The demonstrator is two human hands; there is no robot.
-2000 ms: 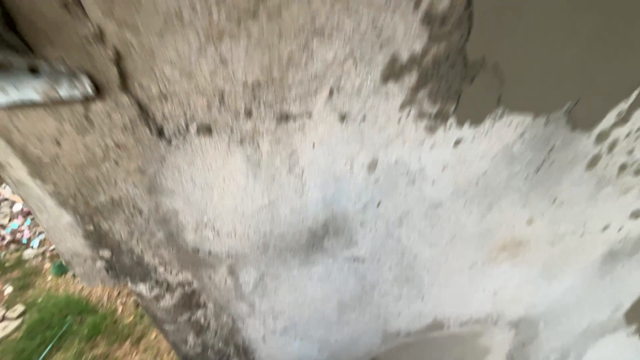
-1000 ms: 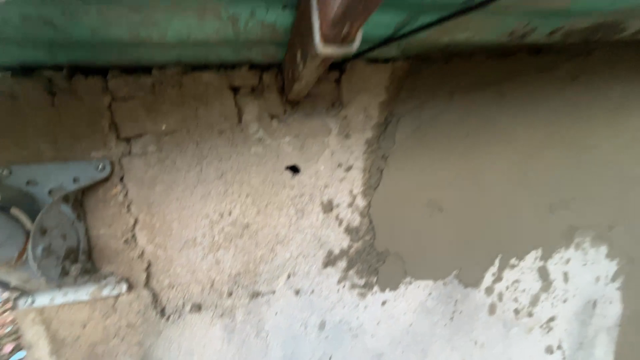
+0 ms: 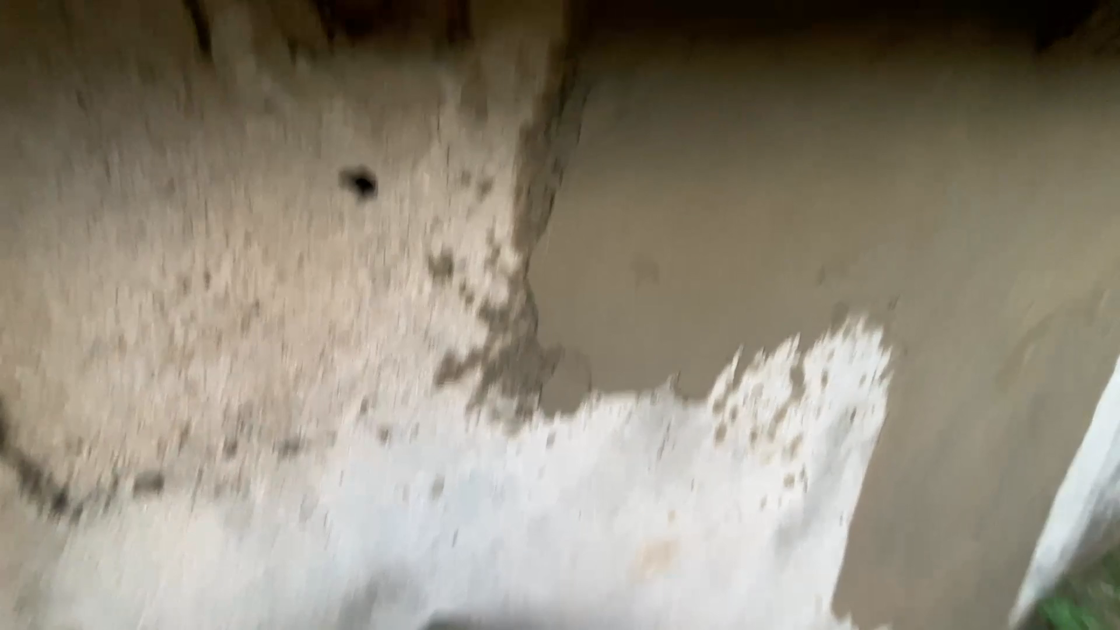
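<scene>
Neither of my hands shows in the head view, so what they hold is hidden. A wall fills the blurred picture. Smooth grey-brown plaster (image 3: 700, 227) covers its upper right part and runs down the right side. Left of it lies rough, bare tan wall surface (image 3: 245, 289) with a small dark hole (image 3: 359, 182). Below both is a whitish wall patch (image 3: 560, 516), reaching up in a ragged tongue beside the plaster. Dark mortar splatters (image 3: 507, 367) sit along the plaster's uneven left edge.
A crack (image 3: 35, 481) runs through the wall at the lower left. Green grass (image 3: 1085, 595) shows at the bottom right corner, beyond a white strip (image 3: 1081, 481) at the wall's edge. The top of the view is in shadow.
The view has shifted a lot over the wall. The metal bracket at the left and the green beam at the top, both seen one second ago, are out of view.
</scene>
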